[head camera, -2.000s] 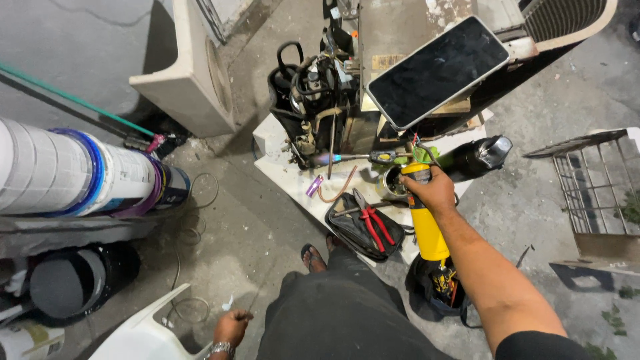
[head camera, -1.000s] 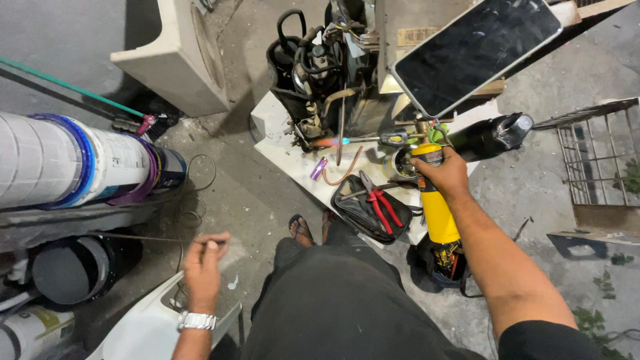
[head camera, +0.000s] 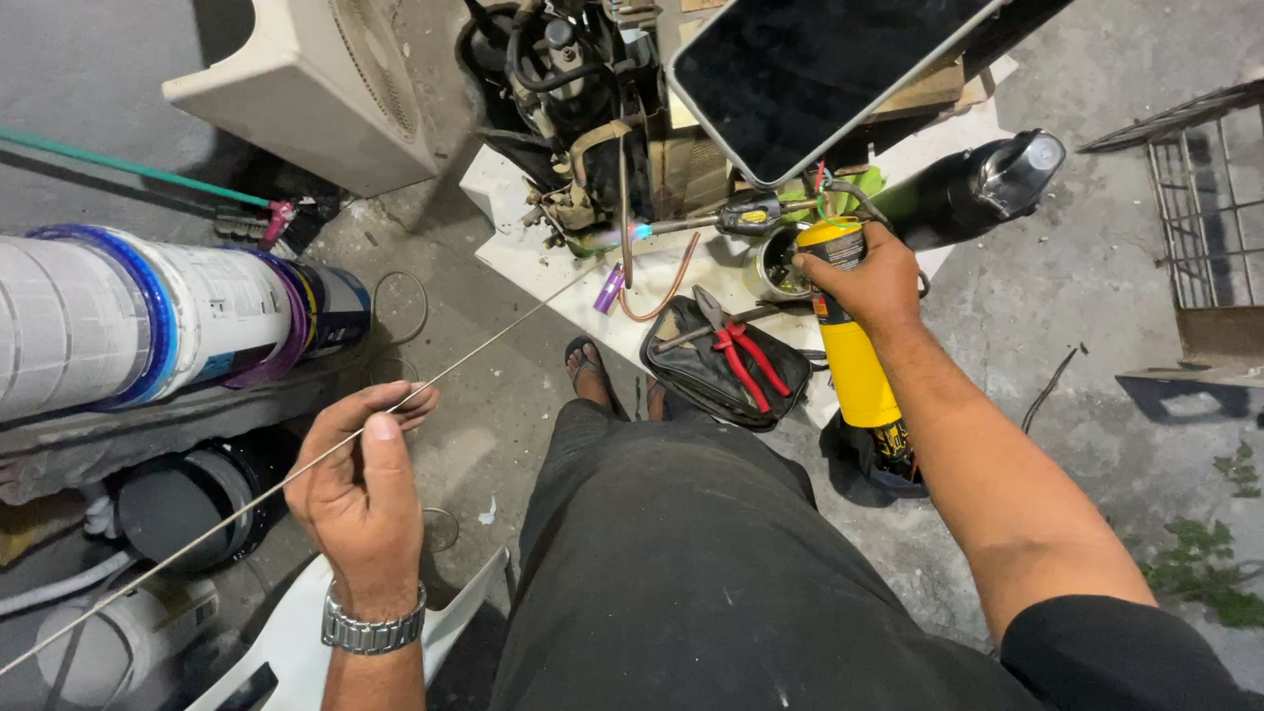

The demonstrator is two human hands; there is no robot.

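My left hand [head camera: 365, 474] pinches a long thin metal rod [head camera: 494, 338], whose far end reaches close to the torch flame. In my right hand [head camera: 874, 276] is the yellow gas cylinder [head camera: 857, 370] of a blowtorch. The torch's burner tube [head camera: 681, 225] points left, and a blue flame [head camera: 632, 233] plays at the base of a compressor assembly [head camera: 573, 89] with copper tubes. Below the flame lie a purple lighter [head camera: 609, 288] and a bent copper tube [head camera: 660, 304]. Red-handled pliers [head camera: 739, 351] rest on a black zip case [head camera: 681, 380].
A smartphone [head camera: 820, 69] hangs over the work at the top. Behind my right hand lies a black bottle [head camera: 987, 188]; an open can [head camera: 775, 265] stands beside the cylinder. Stacked buckets [head camera: 207, 306] are at left, a white plastic chair [head camera: 286, 632] below, a wire rack [head camera: 1210, 207] at right.
My left hand has come up from low beside the chair and now holds the rod towards the flame. The right hand keeps its hold on the cylinder. The view has shifted closer to the work.
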